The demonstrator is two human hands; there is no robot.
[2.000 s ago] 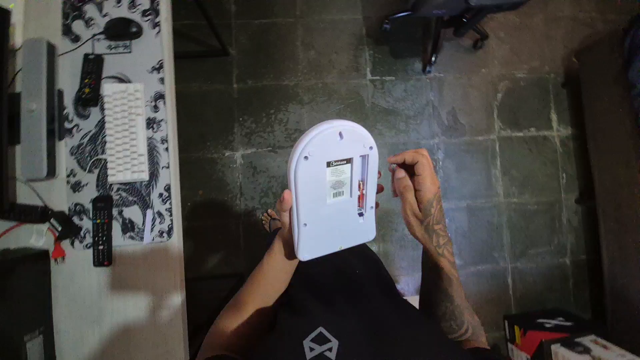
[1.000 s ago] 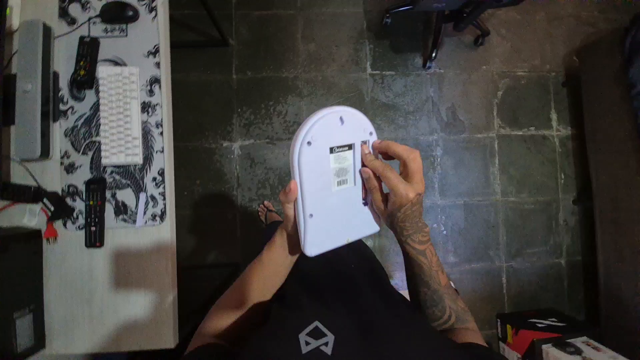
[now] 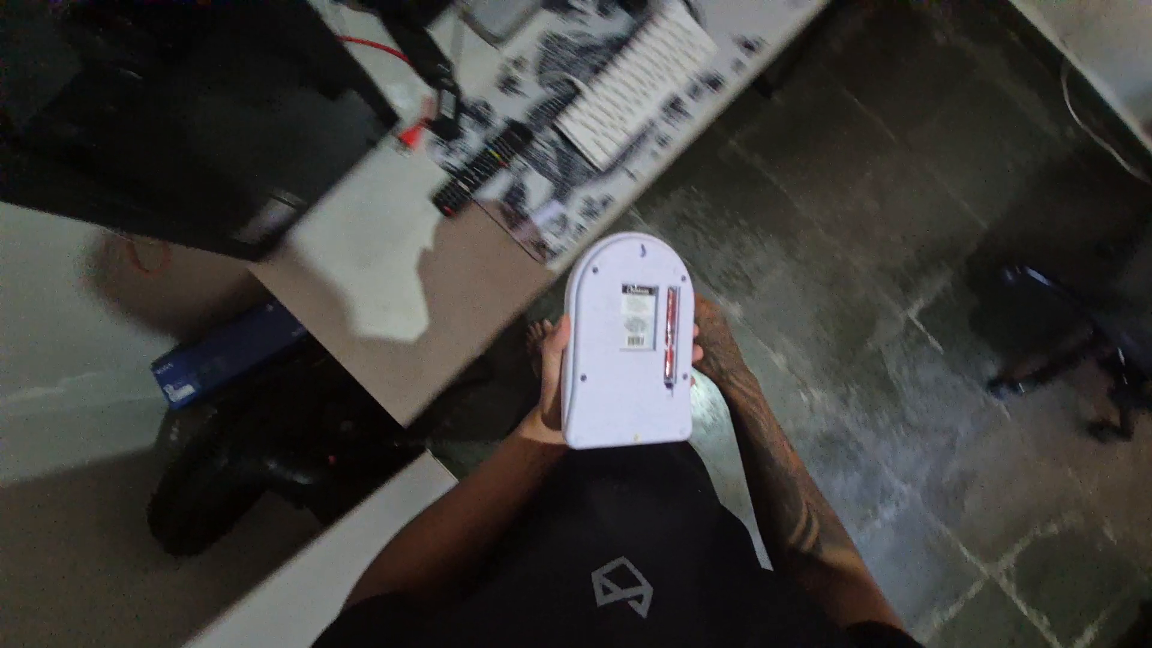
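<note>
A white plastic device (image 3: 603,396) with a rounded top faces me with its back, held upright before my black shirt. My left hand (image 3: 555,378) grips its left edge. At its right edge is my right hand (image 3: 706,337), mostly hidden behind it, with a few fingertips showing by the rim. A narrow battery slot near the right side is uncovered, and red batteries (image 3: 670,333) lie in line inside it. A printed label (image 3: 638,317) sits left of the slot. Screws dot the corners.
On the desk (image 3: 486,297) at the upper left are a white keyboard (image 3: 634,85), a black remote control (image 3: 481,169) and a red plug (image 3: 414,135). A blue box (image 3: 225,355) lies below the desk's left side. An office chair's base (image 3: 1071,351) stands on the tiled floor at the right.
The view has swung strongly toward the desk. My right hand has left the slot's upper end for the device's right edge. The slot now shows red batteries along its length.
</note>
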